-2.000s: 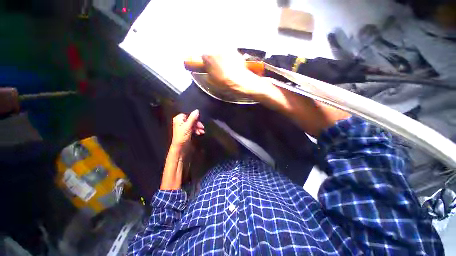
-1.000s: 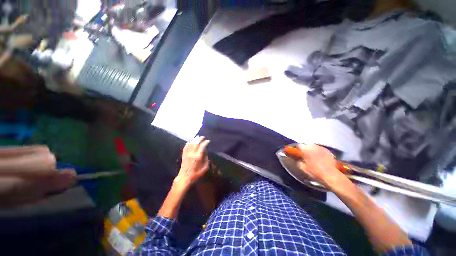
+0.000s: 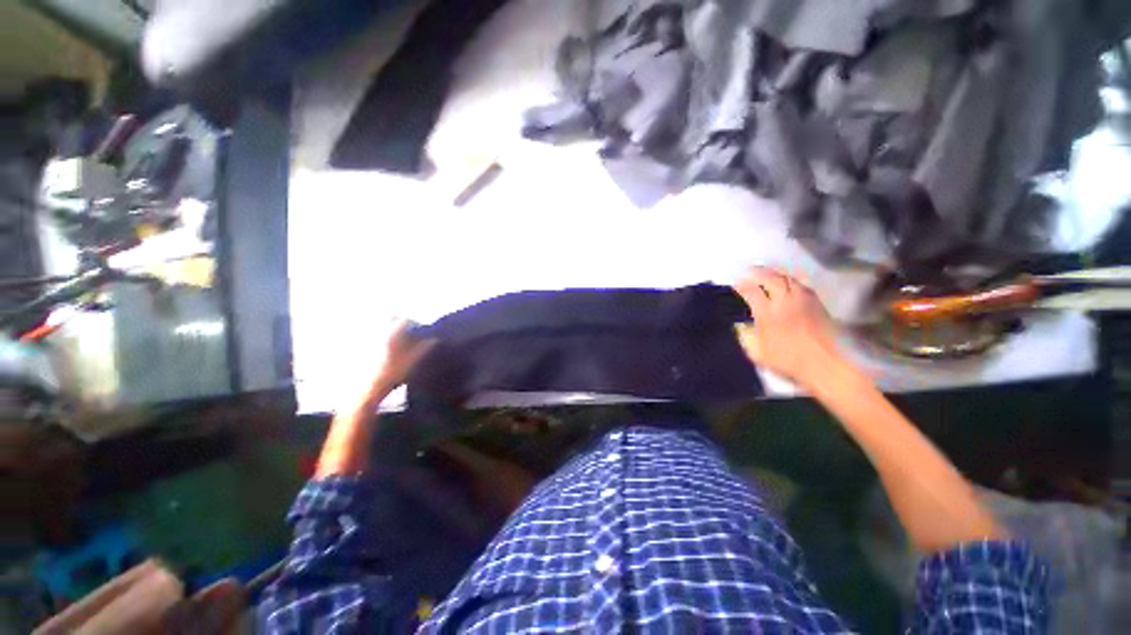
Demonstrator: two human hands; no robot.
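A black garment piece lies lengthwise along the front edge of the white-covered table, slightly curved, with a faint line along it. My left hand holds its left end, fingertips at the upper corner. My right hand is at its right end, with thumb and fingers on the upper right corner. The steam iron, with an orange-brown handle, rests on the table to the right of my right hand, touched by neither hand.
A small tan block lies beyond the garment piece. A black strip lies at the back left. A heap of grey cut pieces covers the back right. Pale hoses run right from the iron. A cluttered grey machine stands at far left.
My right hand has let go of the iron, now at the right, and taken the garment piece's right end. My left hand stays at the left end. The view has turned, and the piece lies more level.
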